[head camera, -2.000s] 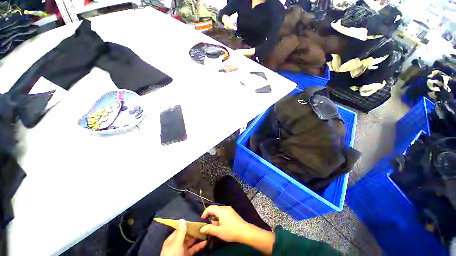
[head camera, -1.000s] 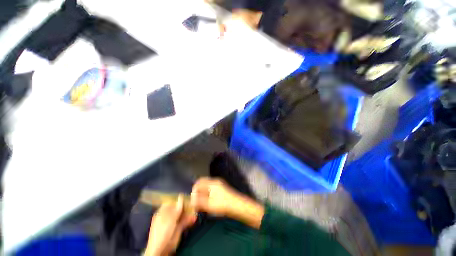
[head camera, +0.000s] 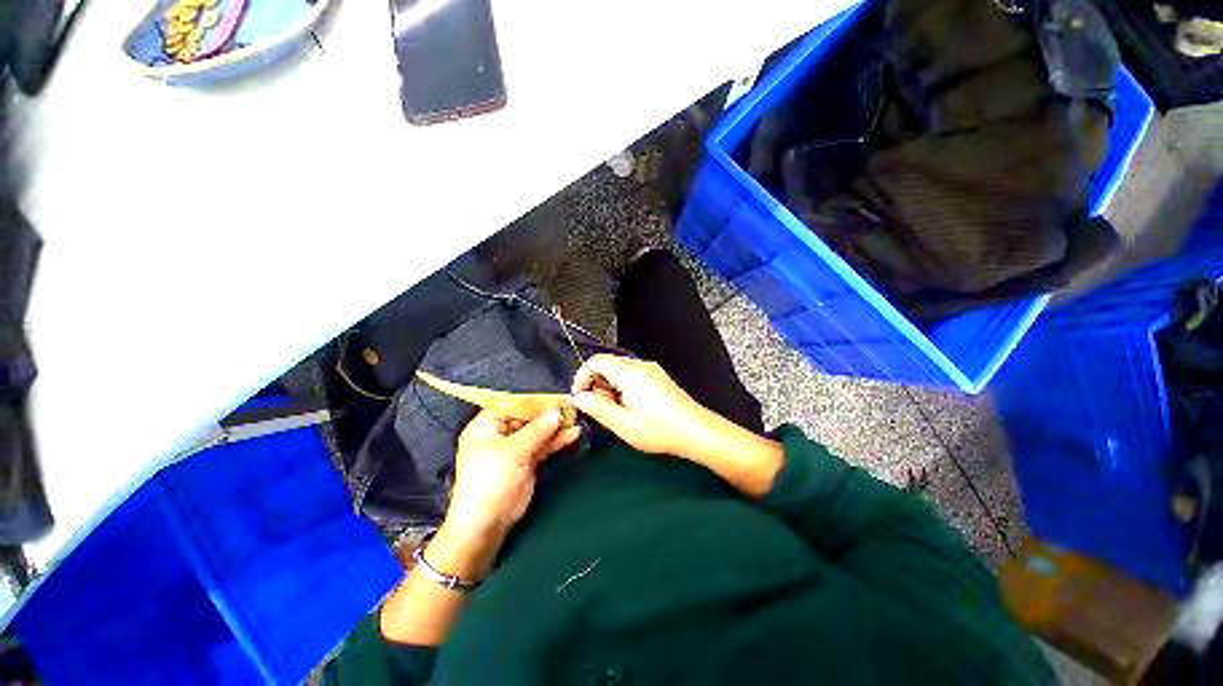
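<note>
A dark blue-black garment (head camera: 449, 402) lies bunched on my lap. It has pale seam stitching and a small gold button (head camera: 372, 357). My left hand (head camera: 510, 456) pinches a tan pointed strip (head camera: 490, 398) over the cloth; the strip's tip points left. My right hand (head camera: 630, 402) is beside it, with thumb and finger closed together at the strip's right end. A long thin thread (head camera: 570, 326) runs up from near my right fingertips. What my right fingertips pinch is too small to tell.
White table (head camera: 255, 241) at upper left, with a phone (head camera: 449, 60) and a button tray (head camera: 221, 54). A blue crate (head camera: 832, 288) of dark brown garments (head camera: 952, 161) stands at upper right. Other blue crates are at lower left (head camera: 228, 550) and far right. A brown box (head camera: 1086, 603) is at lower right.
The view has tilted down, so the hands and lap sit higher and the far table is out of view. Both hands stay together at the strip and garment.
</note>
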